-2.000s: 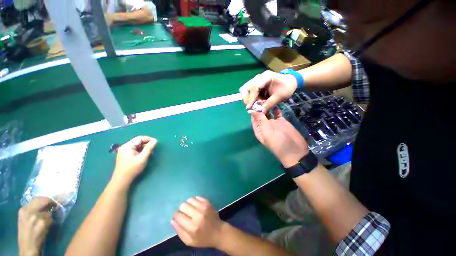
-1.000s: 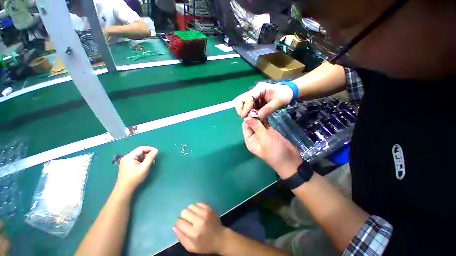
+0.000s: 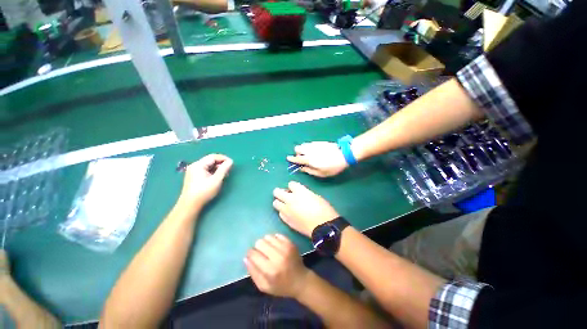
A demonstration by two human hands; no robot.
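My left hand [image 3: 207, 178] rests on the green mat with its fingers curled and thumb near the fingertips; nothing shows in it. A small dark component [image 3: 181, 166] lies just left of its knuckles. My right hand [image 3: 277, 265] is loosely curled at the bench's front edge, with nothing visible in it. A small pile of tiny pale fittings [image 3: 263, 164] lies to the right of my left hand. Another person's hand [image 3: 320, 159] with a blue wristband holds thin tweezers [image 3: 294, 169] beside the pile; their other hand [image 3: 304, 209] lies nearer.
A filled zip bag [image 3: 108, 199] and an empty blister tray [image 3: 29, 177] lie left, with another hand at the left edge. A loaded blister tray [image 3: 450, 154] and cardboard box [image 3: 409, 63] are right. A metal post [image 3: 151, 71] and red-green bin [image 3: 278, 24] stand beyond.
The other person's hands have come apart and moved down and left towards the pile. The view has shifted, so the bench things appear further right. My hands have kept their curled pose.
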